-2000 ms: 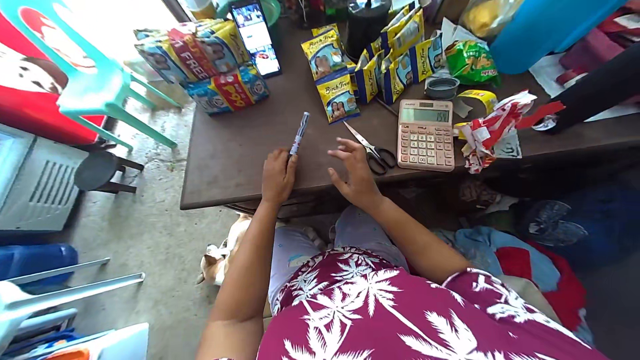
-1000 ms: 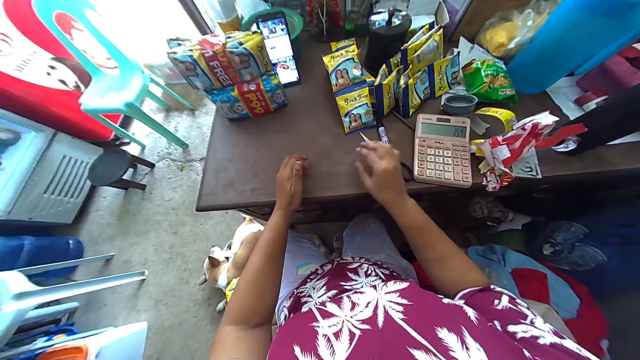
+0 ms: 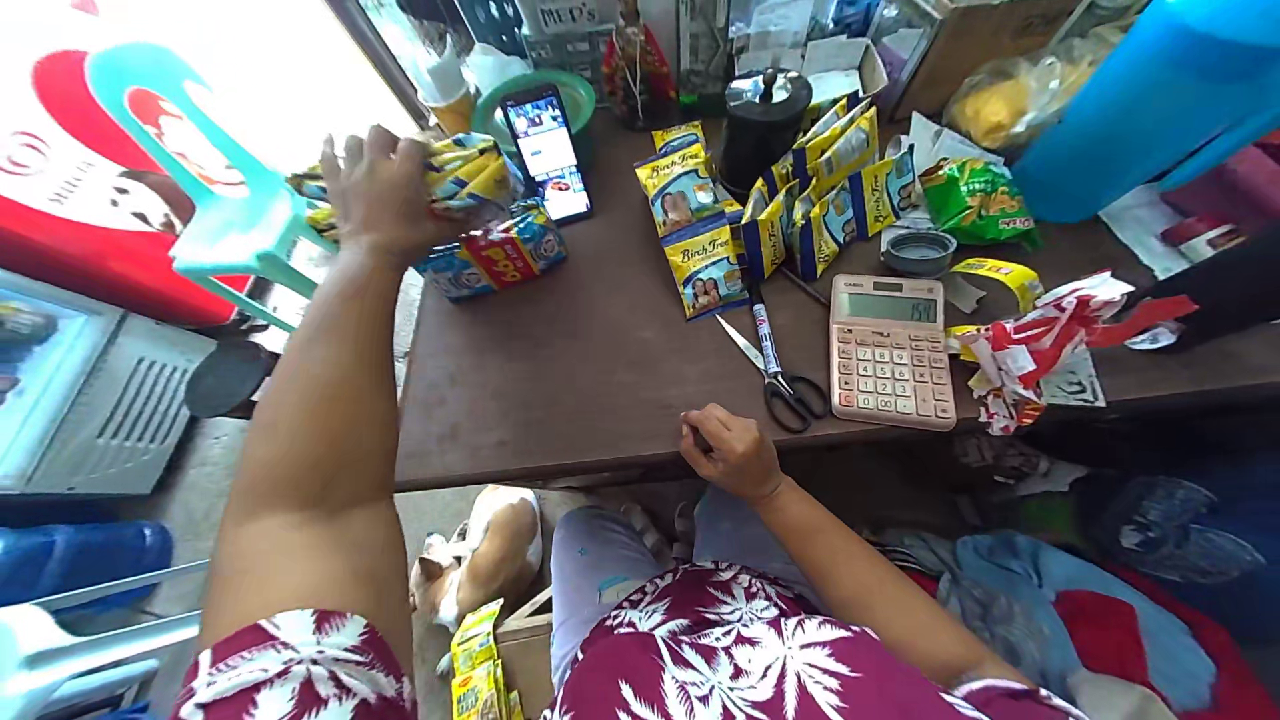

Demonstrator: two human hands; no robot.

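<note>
My left hand (image 3: 385,190) is on the yellow and blue packet bundle (image 3: 465,170) at the desk's far left, its fingers spread over the top. Beneath that bundle lies a blue pack with a red price band (image 3: 497,255). My right hand (image 3: 732,450), loosely curled and holding nothing, rests at the front edge of the brown desk (image 3: 540,390). Just beyond it are black-handled scissors (image 3: 790,398) with a marker pen (image 3: 766,338) lying along them. A pink calculator (image 3: 892,350) is to their right. Several Birch Tree sachets (image 3: 704,265) lie or stand behind.
A phone (image 3: 548,150) leans against a green bowl (image 3: 570,90). A black canister (image 3: 765,125), a green snack bag (image 3: 978,200), a grey lid (image 3: 918,252) and torn red wrappers (image 3: 1040,345) are on the desk. A dog (image 3: 490,545) lies below, near a turquoise chair (image 3: 225,180).
My left hand has moved from the desk's front edge to the packet bundle at the far left. My right hand has left the scissors and pen area and drawn back to the front edge.
</note>
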